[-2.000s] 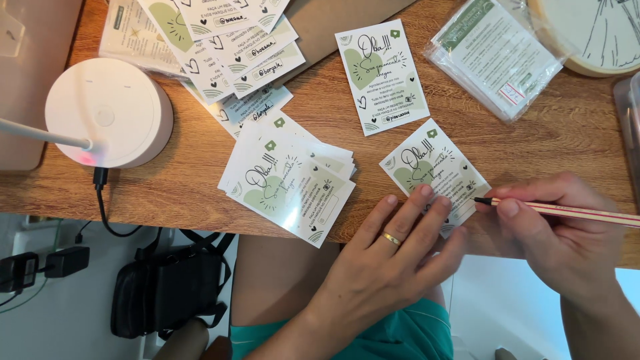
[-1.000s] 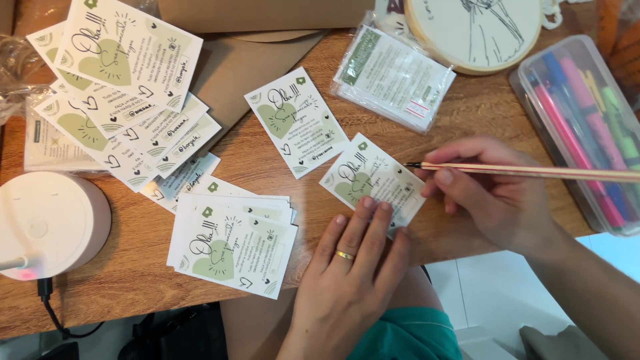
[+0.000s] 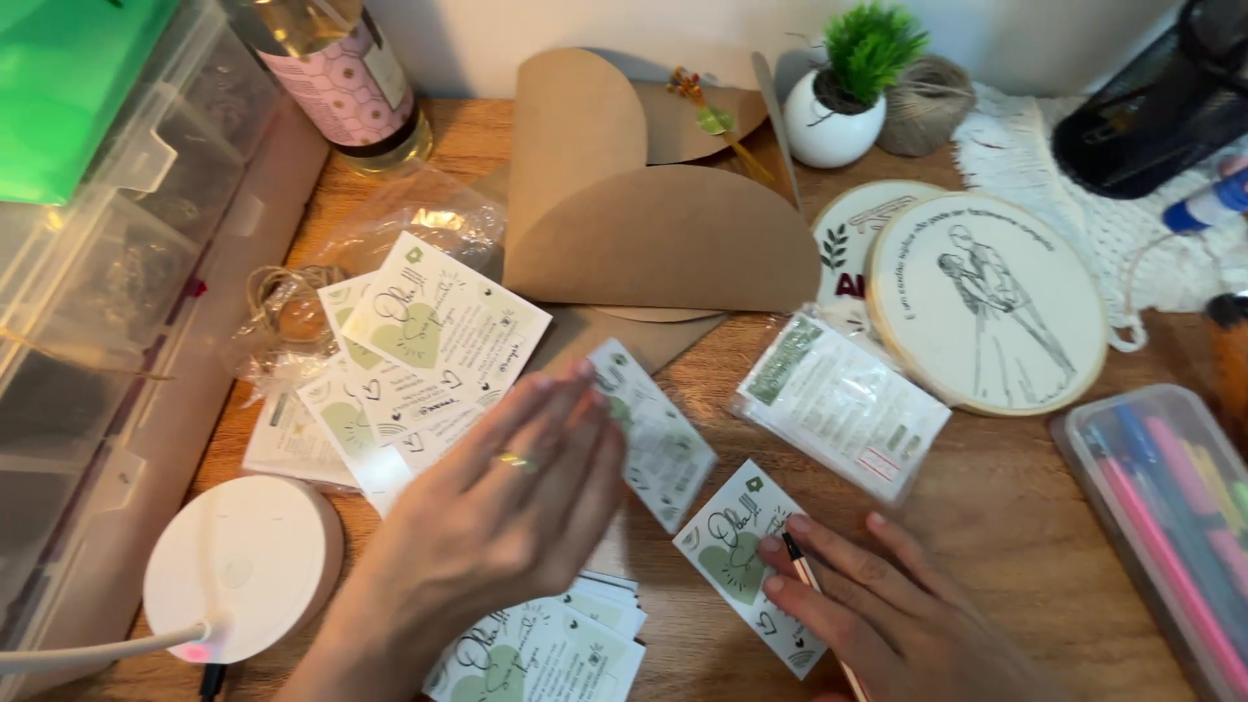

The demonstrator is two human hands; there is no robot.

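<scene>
My left hand [image 3: 517, 487], with a ring on one finger, is raised at the centre; its fingertips meet the upper left edge of a tilted printed card [image 3: 655, 439]. Whether they grip it is hidden. My right hand [image 3: 877, 604] holds a thin striped fineliner pen [image 3: 801, 565], its dark tip toward the upper left, and its fingers rest on another card [image 3: 721, 561] with a green heart. Below my left hand lies a stack of similar cards [image 3: 556, 653]. More cards [image 3: 439, 322] are fanned out at the left, some with handwriting.
Kraft envelopes [image 3: 663, 239], a bottle [image 3: 361, 88] and a potted plant [image 3: 836, 117] stand or lie at the back. On the right are an embroidery hoop [image 3: 985, 302], plastic-wrapped cards [image 3: 838, 409] and a pen case [image 3: 1160, 526]. A white lamp base [image 3: 239, 570] sits left, by a plastic organizer [image 3: 107, 390].
My left hand has left the card near my right hand and risen to the neighbouring card, now tilted. My right hand's fingers have come down onto its card. The view has shifted toward the table's back.
</scene>
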